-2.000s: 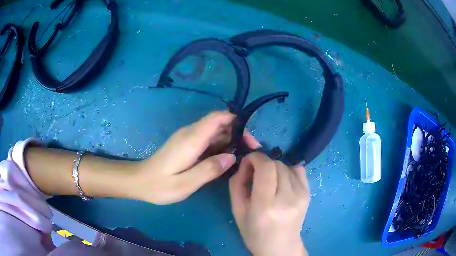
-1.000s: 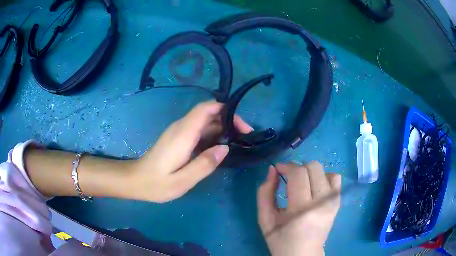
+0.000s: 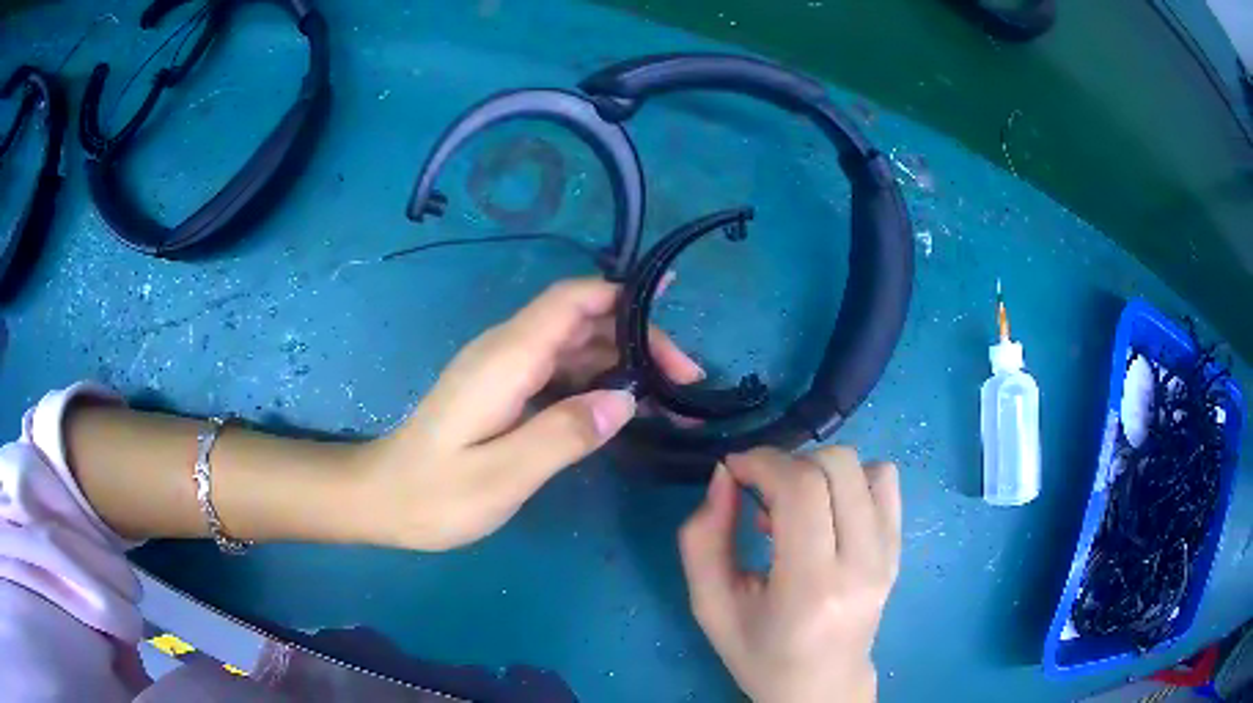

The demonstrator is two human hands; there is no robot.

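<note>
The large black headband (image 3: 873, 289) arcs over the bench from top centre down to the lower right. My left hand (image 3: 502, 419) holds one black C-shaped yoke (image 3: 636, 316) between thumb and fingers, its open side facing right. The other yoke (image 3: 625, 158) extends up and left, with a knob at its free end. A thin dark wire (image 3: 495, 240) runs left from beside my left fingers. My right hand (image 3: 797, 563) is below the headband's lower end, thumb and forefinger pinched together. Whether something thin is between those fingertips cannot be told.
A needle-tip bottle (image 3: 1011, 426) stands or lies at right, beside the blue parts bin (image 3: 1069, 604) of tangled black parts. Headband assemblies (image 3: 254, 179) lie at upper left. A dark green conveyor belt (image 3: 1099, 151) runs along the upper right, with a black piece at its top edge.
My right hand moved right and down from the yoke, then slightly back left. The thin dark strand seen at its fingertips no longer shows clearly. The held yoke turned slightly, and the headband shifted left.
</note>
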